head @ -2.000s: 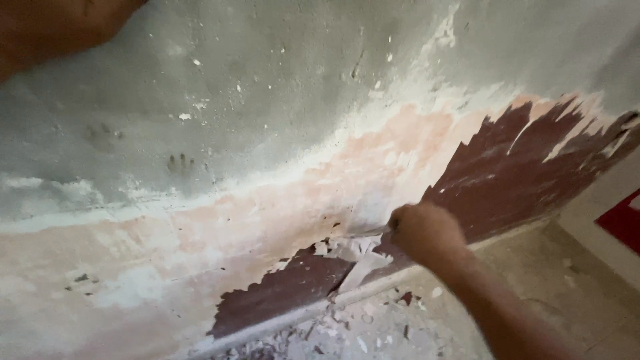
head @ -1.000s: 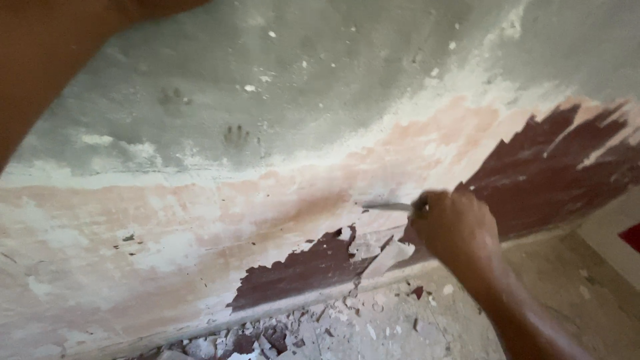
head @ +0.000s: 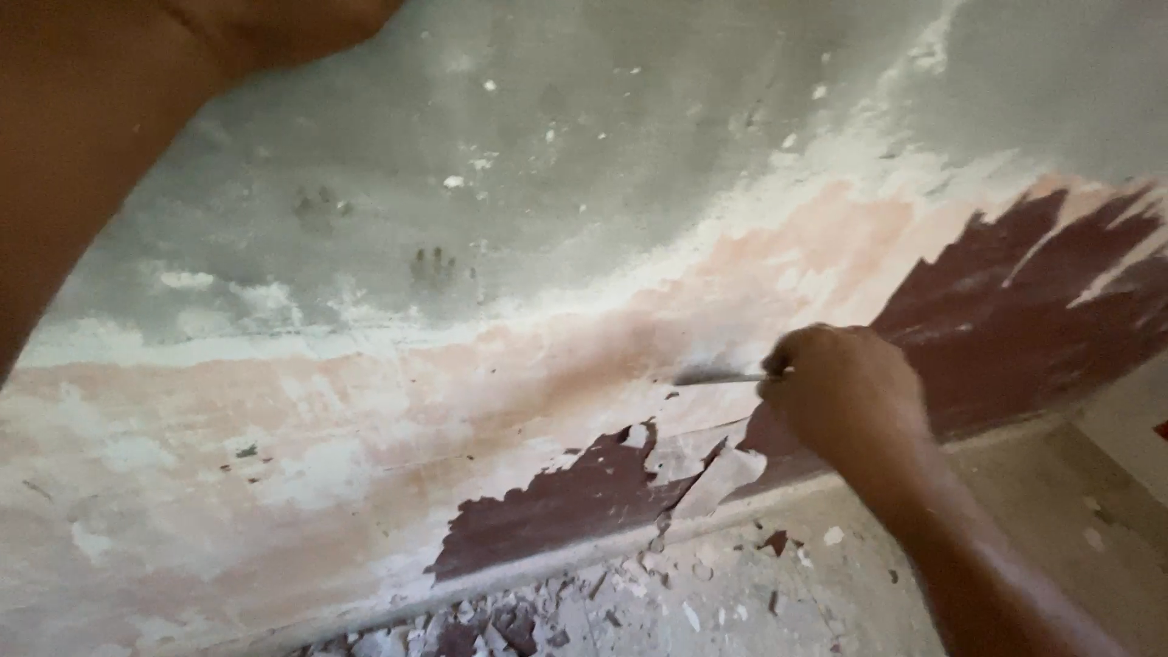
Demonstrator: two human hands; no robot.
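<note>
My right hand is closed around a scraper, whose thin blade points left against the bared pinkish part of the wall. Just below the blade, curled strips of peeled paint hang from the wall's lower edge. Dark maroon paint remains low on the wall left of the hand, and a larger maroon area lies to its right. At the upper left, my left hand is partly cut off by the frame; its fingers are out of view, near the grey upper wall.
Paint flakes lie heaped on the floor along the foot of the wall, with loose chips scattered further right. A pale surface with a bit of red shows at the right edge.
Since two seconds ago, my left forearm has come further into view at the upper left. My right hand still holds the scraper beside the peeled strips.
</note>
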